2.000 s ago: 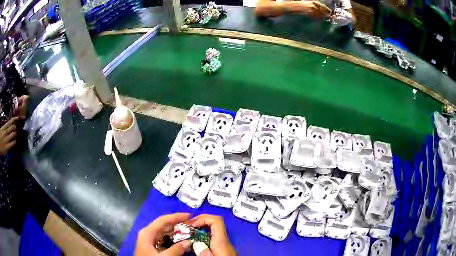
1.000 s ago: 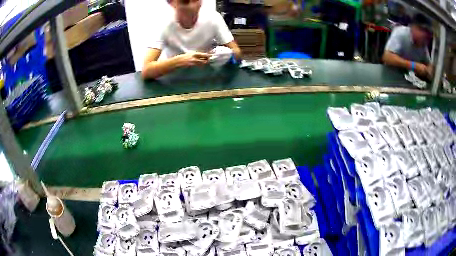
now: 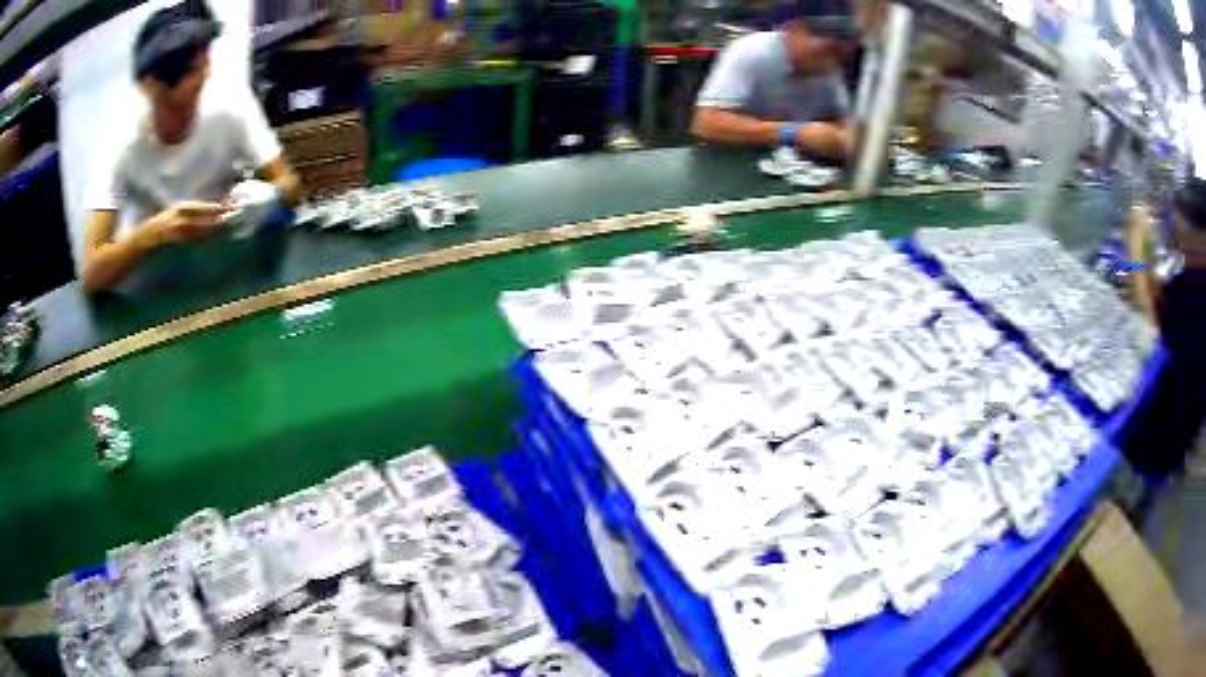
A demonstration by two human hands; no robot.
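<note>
Neither of my hands is in the picture. Nearest in front, many white socket housings [image 3: 311, 566] lie heaped at the lower left, cut off by the bottom edge. A taller stack of blue trays [image 3: 926, 641] at the right bears rows of white housings [image 3: 780, 397], a little blurred. A circuit-board assembly [image 3: 110, 438] lies by itself on the green conveyor belt [image 3: 384, 357] at the far left.
Across the belt, two people [image 3: 185, 172] in light shirts sit at a dark bench [image 3: 556, 199] with white parts [image 3: 384, 208]. Another person stands at the far right [image 3: 1177, 331]. A post [image 3: 880, 106] rises behind the belt. A cardboard box [image 3: 1124, 582] is at the lower right.
The view has swung right and up. My hands, holding a circuit-board assembly two seconds ago, have left the picture, as has the cup. The right tray stack now fills the middle.
</note>
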